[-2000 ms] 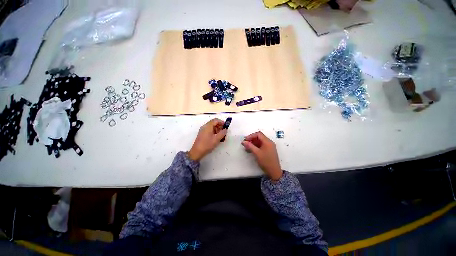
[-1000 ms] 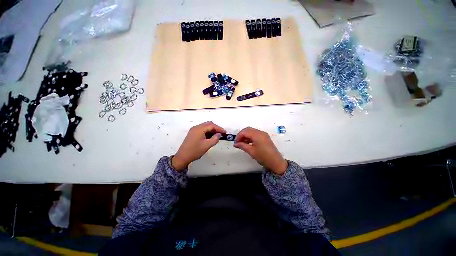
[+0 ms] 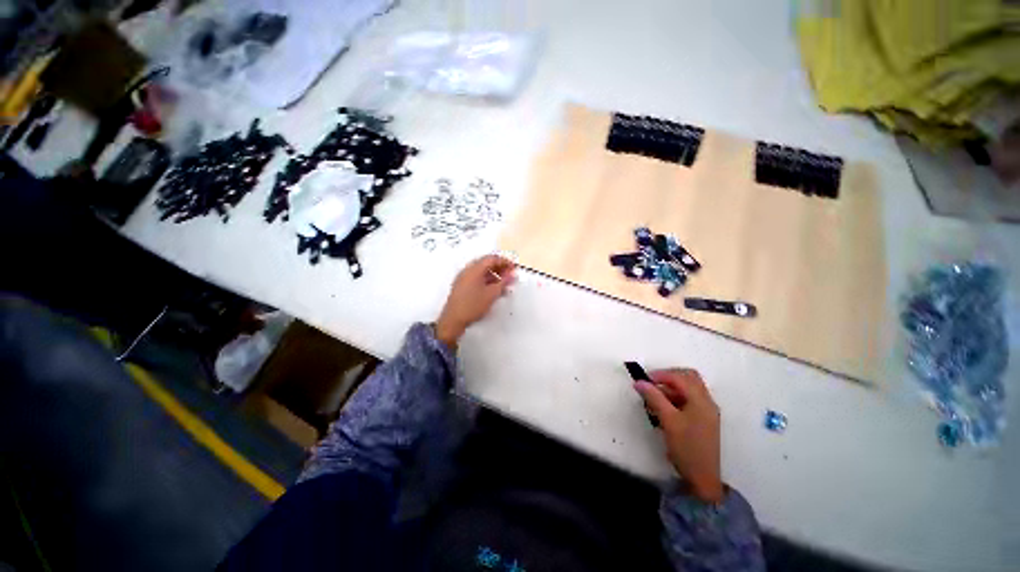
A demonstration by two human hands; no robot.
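Note:
My right hand (image 3: 690,430) holds a black strap tab (image 3: 638,373) in its fingertips above the white table, in front of the tan board (image 3: 716,212). My left hand (image 3: 479,297) is at the board's near left corner, just below the loose metal rings (image 3: 456,212). Its fingertips are close together; whether they hold a ring is too small to tell. A pile of tabs with fittings (image 3: 658,264) lies on the board, with one single tab (image 3: 720,306) beside it. A small blue-silver fitting (image 3: 775,420) lies on the table right of my right hand.
Two rows of black tabs (image 3: 654,139) (image 3: 799,169) lie along the board's far side. A bag of fittings (image 3: 960,346) is at right, yellow sheets (image 3: 928,62) at far right. Dark tab heaps (image 3: 222,173) (image 3: 380,156), one under crumpled white material (image 3: 329,199), and a clear bag (image 3: 461,62) are at left.
The view has swung left. My hands, together on the tab a second ago, are now apart: the left has moved toward the rings, while the right keeps the black tab.

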